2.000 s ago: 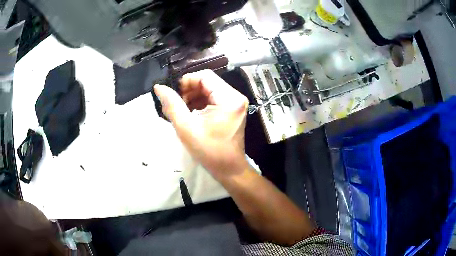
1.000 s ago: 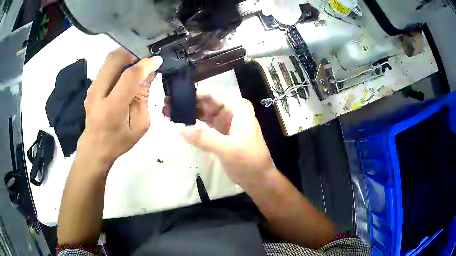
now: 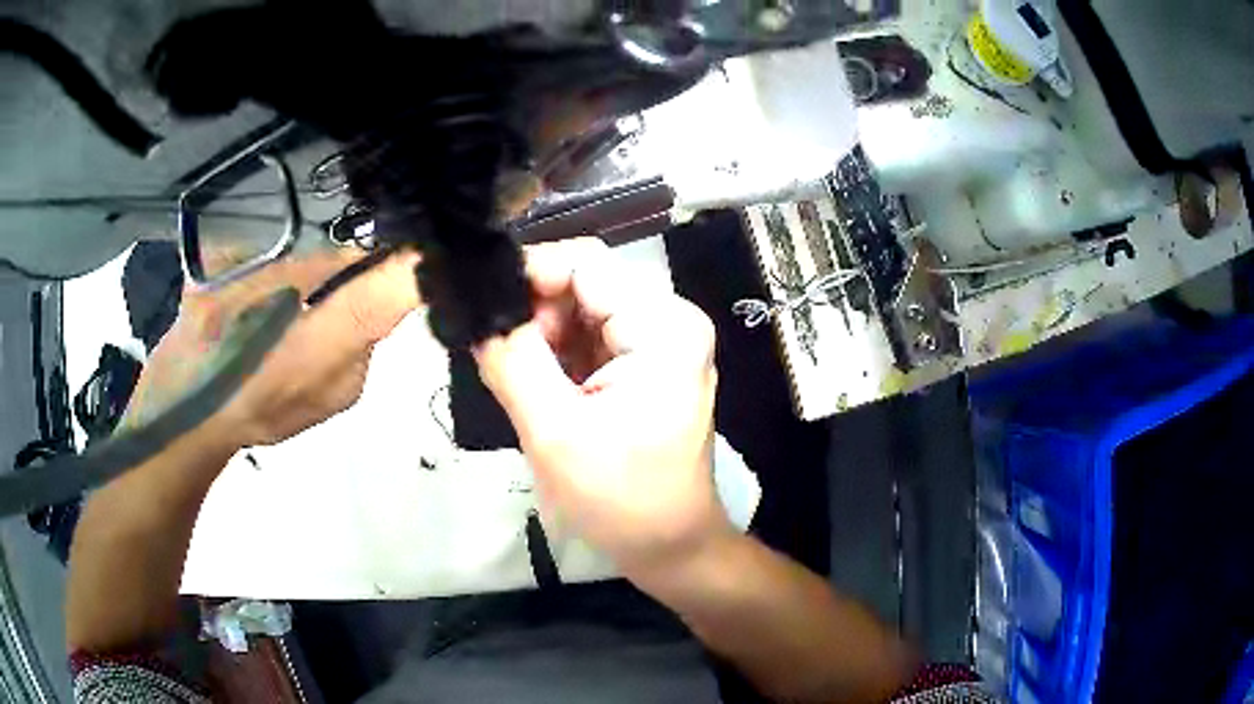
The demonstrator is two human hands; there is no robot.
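Note:
A dark sewing machine head [image 3: 454, 151] hangs close overhead and hides much of the needle area. A black fabric piece [image 3: 481, 413] hangs below it, between my hands, over the white table. My right hand [image 3: 612, 399] is bent beside the needle area, with thumb and fingers pinched at the black work. My left hand [image 3: 296, 351] is on the other side, its fingers reaching toward the same spot. Its fingertips are partly hidden by machine parts, so its grip is unclear.
A black panel [image 3: 151, 292] and a black looped piece [image 3: 107, 392] lie at the left of the white table [image 3: 344, 530]. The stained machine base [image 3: 1018, 282] is at right, with a white and yellow bottle [image 3: 1011, 44]. A blue bin [image 3: 1052, 516] stands at lower right.
The view has moved closer under the machine head, which now covers more of the picture. The black piece between my hands is now largely hidden. My right fingers have moved up to the needle area.

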